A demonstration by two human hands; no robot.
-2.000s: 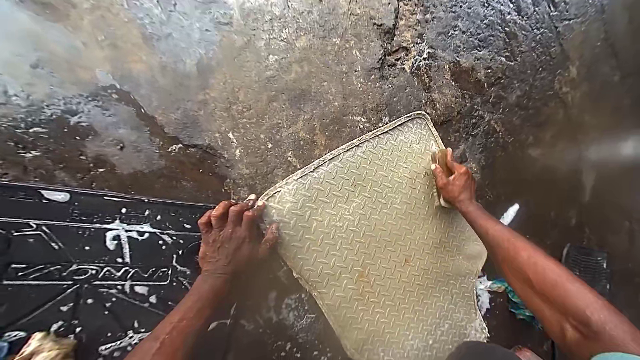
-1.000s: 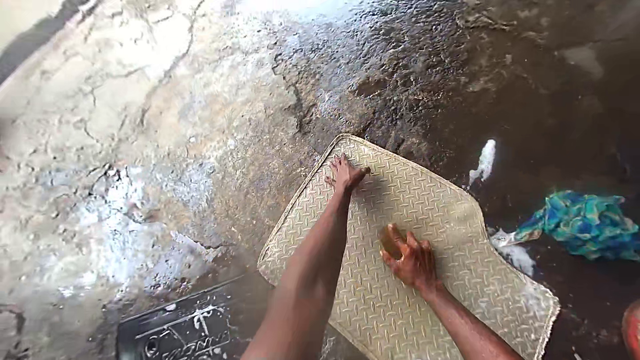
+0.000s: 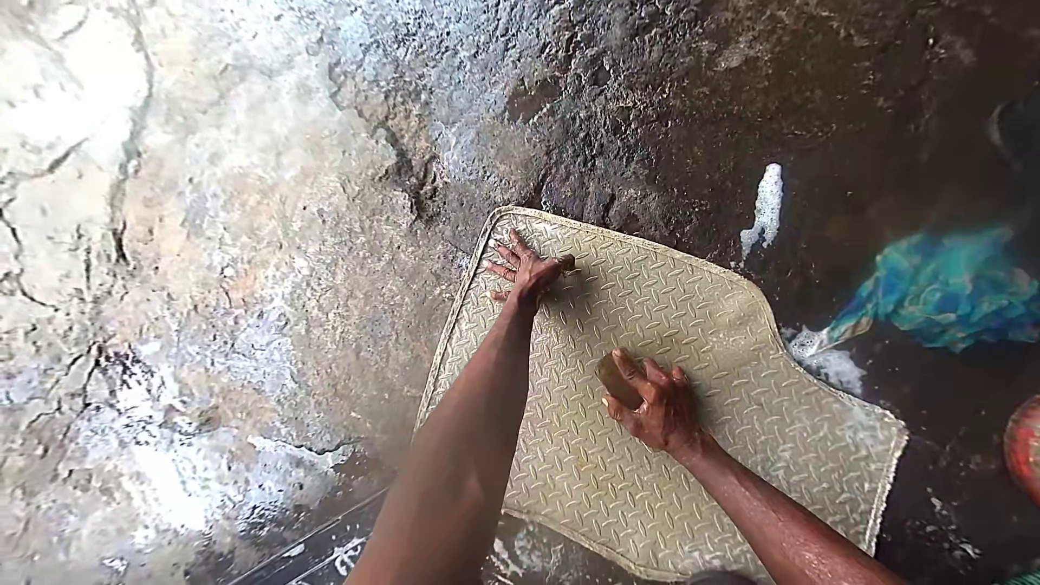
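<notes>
A beige car floor mat (image 3: 650, 309) with a raised tread pattern and a stitched edge lies flat on wet, rough concrete. My left hand (image 3: 526, 272) rests on it near its upper left corner, fingers spread, holding nothing. Around the middle of the mat, my right hand (image 3: 658, 402) grips a brownish scrubbing brush or block (image 3: 617, 382) against the tread; its exact kind is unclear. Part of the mat's lower side is hidden by my forearms.
A wet blue-green cloth (image 3: 942, 288) lies on the floor right of the mat, with soap foam (image 3: 829, 361) between them. Another foam streak (image 3: 764, 207) is above. A black mat (image 3: 313, 552) shows at the lower left, and a red object (image 3: 1025, 447) at the right edge.
Two seconds ago my left hand was at the mat's left corner and my right hand near another edge; now my left hand presses the surface and my right is mid-mat. The view has shifted.
</notes>
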